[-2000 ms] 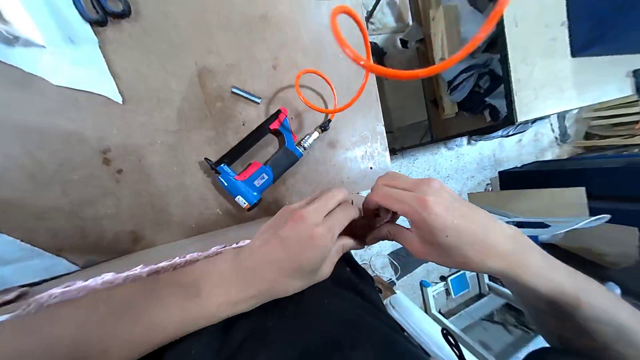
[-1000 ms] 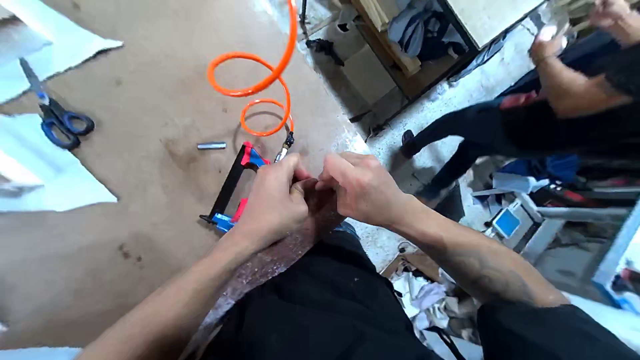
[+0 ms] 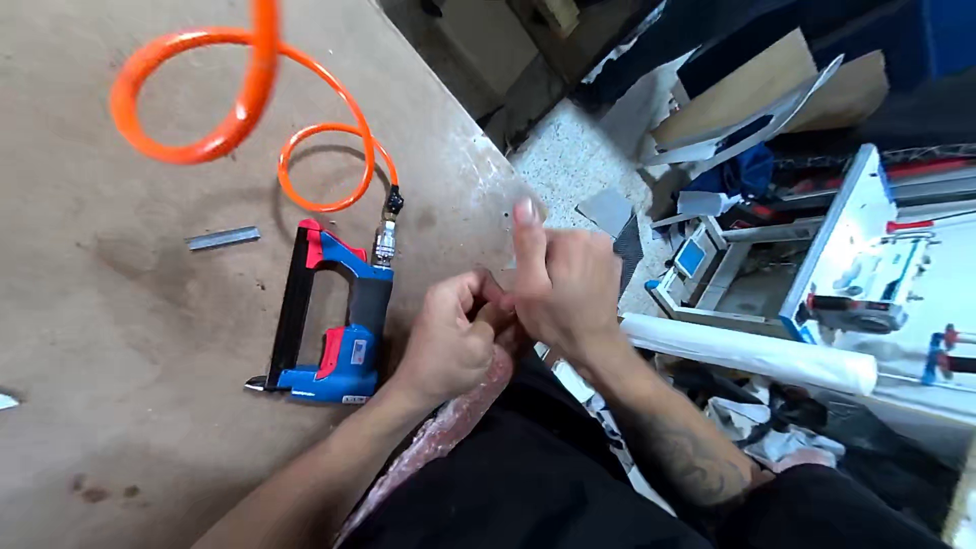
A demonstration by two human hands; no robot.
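My left hand [image 3: 454, 339] grips the brown, bent end of a long piece with a pink, frayed surface [image 3: 476, 393], which runs down across my lap. My right hand [image 3: 568, 286] is closed at the same end, touching my left hand, its thumb raised. What lies between the fingers is mostly hidden. A blue and red pneumatic stapler [image 3: 347, 351] lies on the table just left of my left hand, joined to an orange coiled air hose [image 3: 324, 206]. A strip of staples [image 3: 223, 238] rests to the left of the stapler.
The brown table [image 3: 152, 427] ends in a slanting edge at my right hand. Beyond it are a speckled floor, cardboard pieces [image 3: 740, 91], a white roll [image 3: 747, 351], a white-framed stand and a sewing machine [image 3: 858, 313]. Cloth scraps [image 3: 778, 435] lie at lower right.
The view has shifted a lot. My right thumb now stands up from the held end. The person seen at the right one second ago is out of view.
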